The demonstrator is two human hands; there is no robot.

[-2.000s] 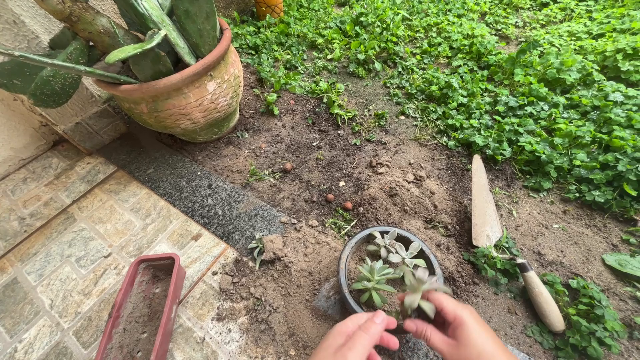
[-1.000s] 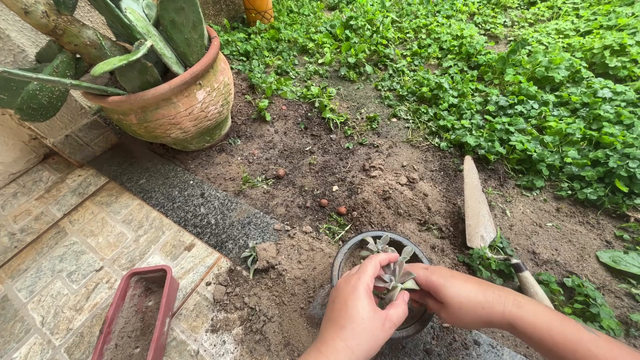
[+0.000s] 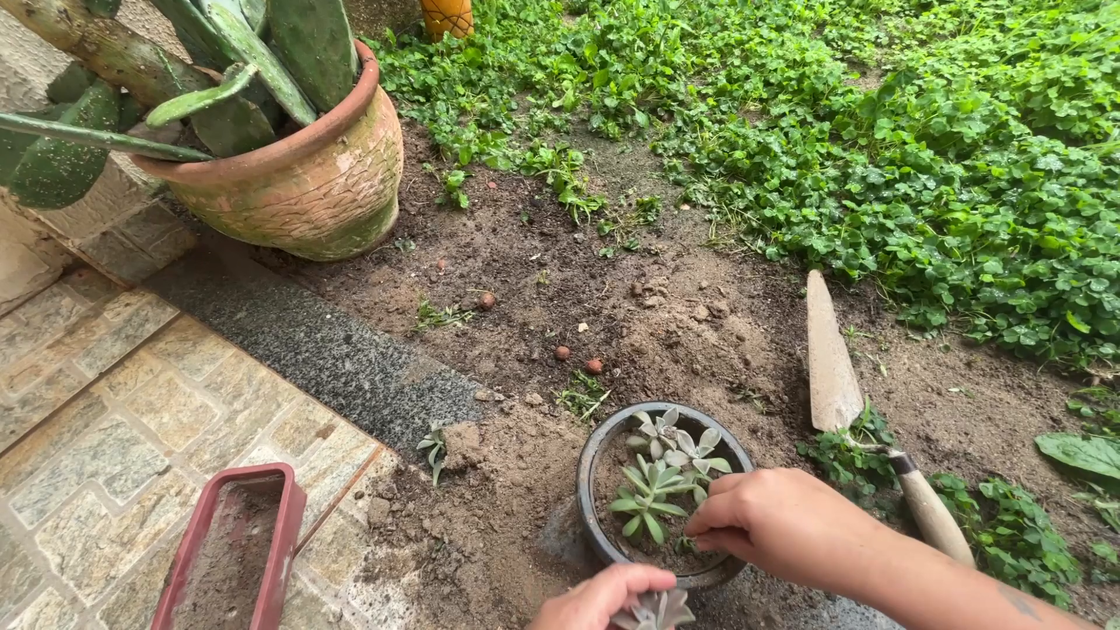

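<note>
A round dark pot (image 3: 588,490) with soil stands on the ground at the lower middle, with several pale green succulent rosettes (image 3: 649,497) inside. My right hand (image 3: 770,525) reaches over its right rim, fingertips pinched together low by the soil; whether something small is between them is hidden. Below the pot, at the bottom edge, my left hand (image 3: 604,597) holds a greyish succulent rosette (image 3: 656,610), partly cut off by the frame. A trowel (image 3: 831,359) with a wooden handle lies on the soil to the right. A small loose succulent (image 3: 434,448) lies left of the pot.
An empty-looking reddish rectangular planter (image 3: 289,525) with soil residue rests on the stone tiles (image 3: 175,402) at lower left. A large terracotta pot (image 3: 306,175) of cactus stands at upper left. Low green plants (image 3: 875,157) cover the upper right. A granite strip (image 3: 332,350) borders the soil.
Both hands were together over the pot around a grey rosette. Now my left hand is below the pot with a rosette, and my right hand is at the pot's right side.
</note>
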